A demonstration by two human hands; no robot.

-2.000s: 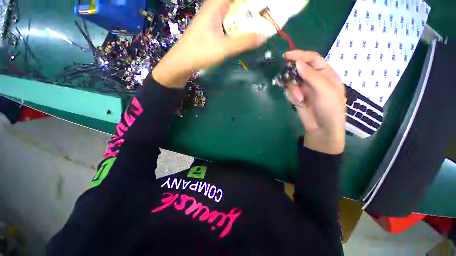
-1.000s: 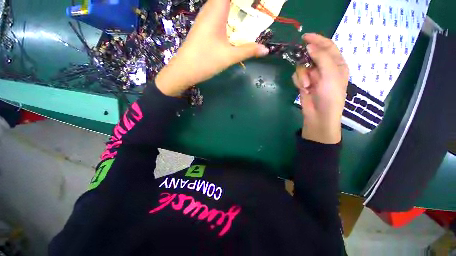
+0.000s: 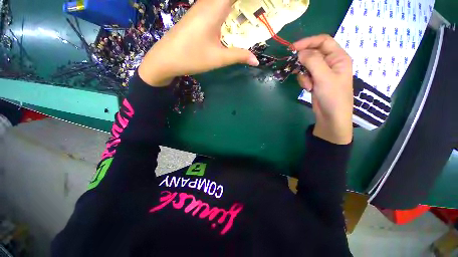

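The cream plastic housing [image 3: 251, 31] is at the top centre, hollow side up, with red lead wires [image 3: 273, 34] running out to the right. My left hand [image 3: 201, 47] holds the housing at its left edge, thumb pointing right over its lower side. My right hand [image 3: 324, 68] pinches a small wired circuit board [image 3: 293, 64] at the end of the red wires. Black leads [image 3: 266, 56] stretch from the board to my left thumb. Whether the wires and board are joined is hidden by my fingertips.
A tangled heap of circuit boards [image 3: 120, 52] lies left, beside a blue block [image 3: 108, 12]. A white backing sheet [image 3: 384, 45] with black adhesive pads [image 3: 370, 103] lies right, near large black foam sheets [image 3: 427, 135]. A pale green bar [image 3: 60, 98] edges the table at left.
The housing has come back lower and further into view. My right hand has brought the board to the end of the red wires, which were loose a second ago.
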